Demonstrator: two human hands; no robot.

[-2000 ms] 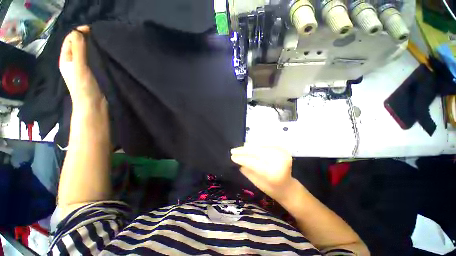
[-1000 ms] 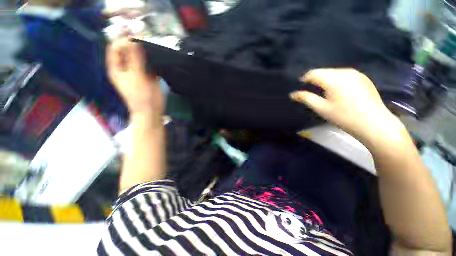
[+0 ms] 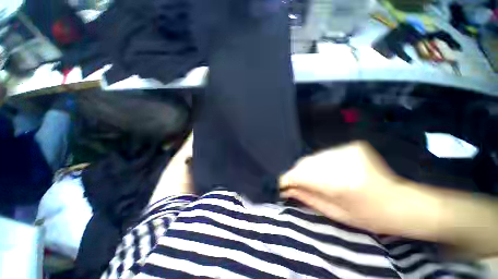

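Observation:
A long black garment panel (image 3: 245, 103) runs from the machine at the top, over the table's front edge, down to my lap. My right hand (image 3: 338, 180) pinches its lower right edge near my striped shirt. My left hand is hidden behind the panel; only the forearm (image 3: 177, 171) shows at its left side. The sewing machine (image 3: 333, 19) is at the top, blurred and cut off by the frame edge, and its needle area cannot be made out. A crumpled black cloth pile (image 3: 153, 43) lies on the table left of the panel.
The white table (image 3: 333, 68) has its front edge across the view. Dark scraps (image 3: 396, 41) and orange-handled scissors (image 3: 431, 52) lie at its right. Below hang black cloth with a white scrap (image 3: 450, 145). A white bag-like thing (image 3: 65, 212) is at lower left.
The view has swung back to the machine and tilted lower. The panel, earlier held up and spread between both hands, now hangs in a narrow strip. Both hands have come down to the lap.

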